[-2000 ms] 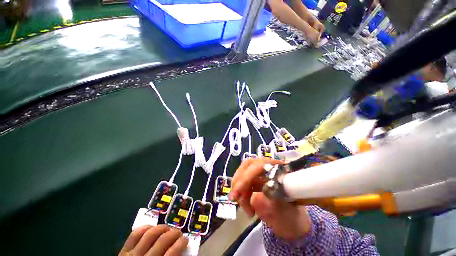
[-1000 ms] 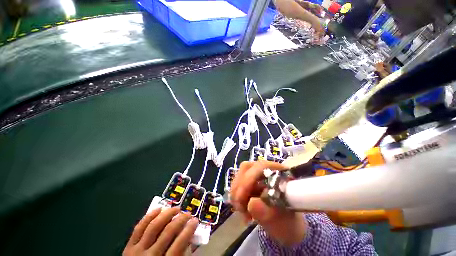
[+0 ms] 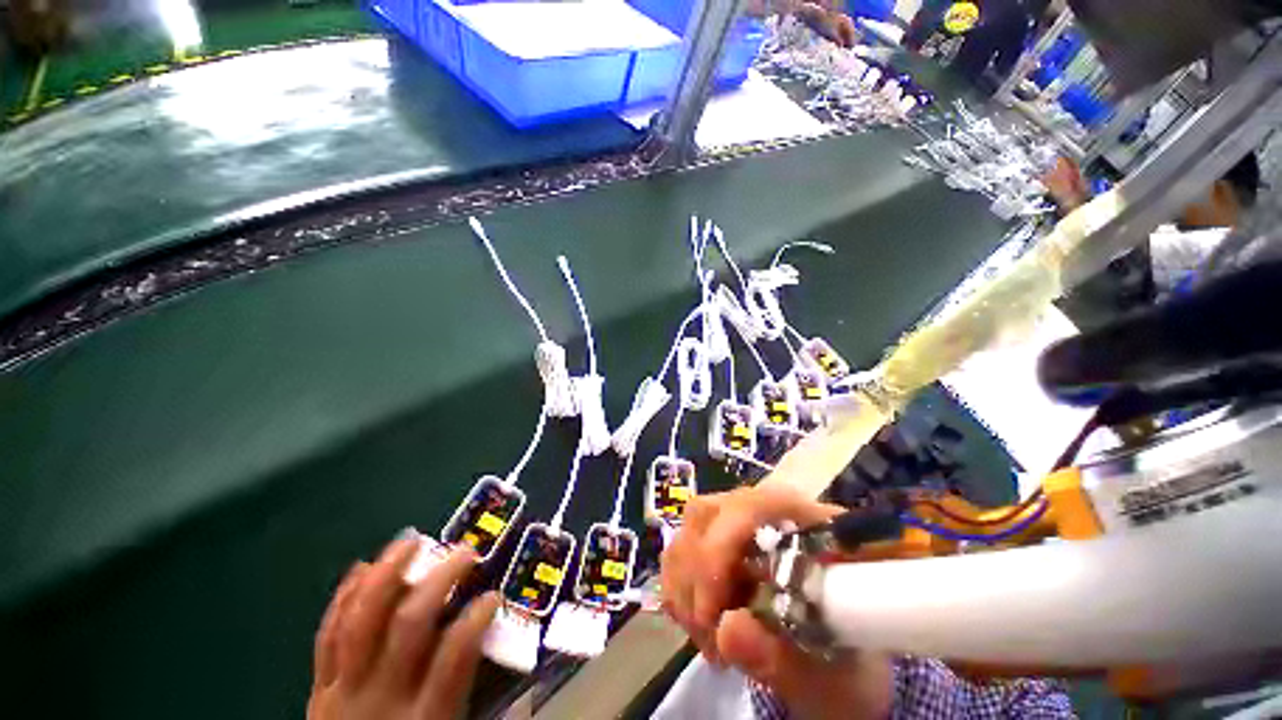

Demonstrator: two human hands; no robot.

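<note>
My right hand [image 3: 745,584] grips the glue dispensing gun [image 3: 956,598] at its metal collar [image 3: 792,584]. Its pale nozzle [image 3: 633,598] points left, its tip beside the open power adapter [image 3: 606,564]. My left hand [image 3: 394,633] lies with spread fingers over the white plug-side piece of the leftmost adapter [image 3: 484,518]; whether it grips it is unclear. A middle adapter [image 3: 537,568] lies between them. Another adapter [image 3: 671,491] is just above my right hand. Each shell shows a dark board with a yellow transformer. White cables [image 3: 591,415] run up from them.
More adapters [image 3: 775,404] lie along the pale edge rail [image 3: 830,457] on the green belt [image 3: 281,464]. Blue bins [image 3: 541,71] and a metal post [image 3: 699,85] stand beyond. A heap of white cables [image 3: 991,162] and other people's hands [image 3: 816,20] are at the upper right.
My left hand has moved left, uncovering the white pieces of the middle and right adapters. The gun and my right hand have shifted slightly right and down, exposing more of the adapter above.
</note>
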